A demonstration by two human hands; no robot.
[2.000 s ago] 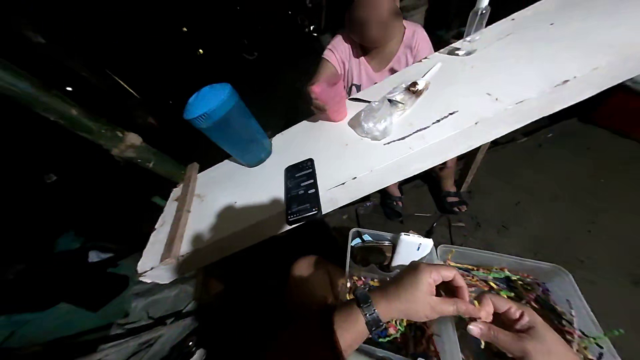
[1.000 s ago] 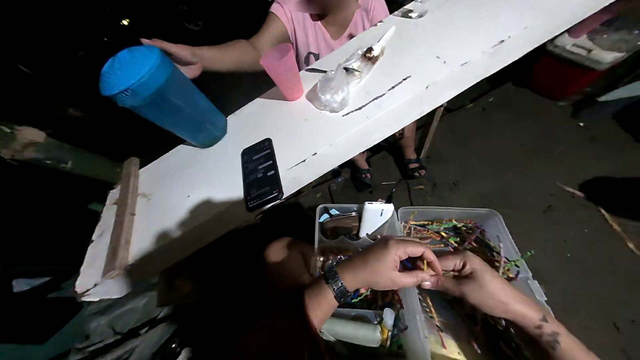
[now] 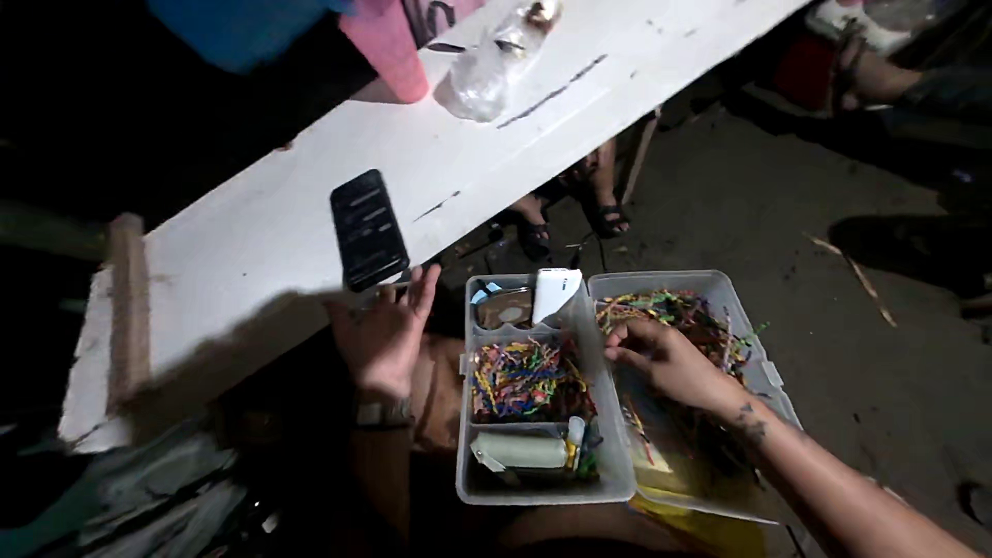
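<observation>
My left hand [image 3: 384, 333] is palm up with fingers apart, empty, just below a black smartphone [image 3: 370, 230] on the white tabletop [image 3: 256, 209]. Over the inner edge of the lid side of an open plastic case [image 3: 542, 496] is my right hand [image 3: 659, 360], its thumb and forefinger close together; whether they pinch something small cannot be told. Colourful twisted cords [image 3: 535, 380] fill the case's middle compartment, and more cords [image 3: 666, 306] lie in the lid. A pale roll [image 3: 519, 451] lies in the lower compartment; a white power bank [image 3: 555, 294] leans at the top.
A pink cup [image 3: 391, 54] and a clear plastic bag [image 3: 480, 81] stand on the table, with a blue container [image 3: 232, 31] at top left. A wooden strip [image 3: 128, 310] crosses the table's left end. A person's sandalled feet [image 3: 608, 217] are under the table.
My hands were together over the case and have parted; the left has moved left to beside the phone, open. The right remains over the lid side. The view has shifted.
</observation>
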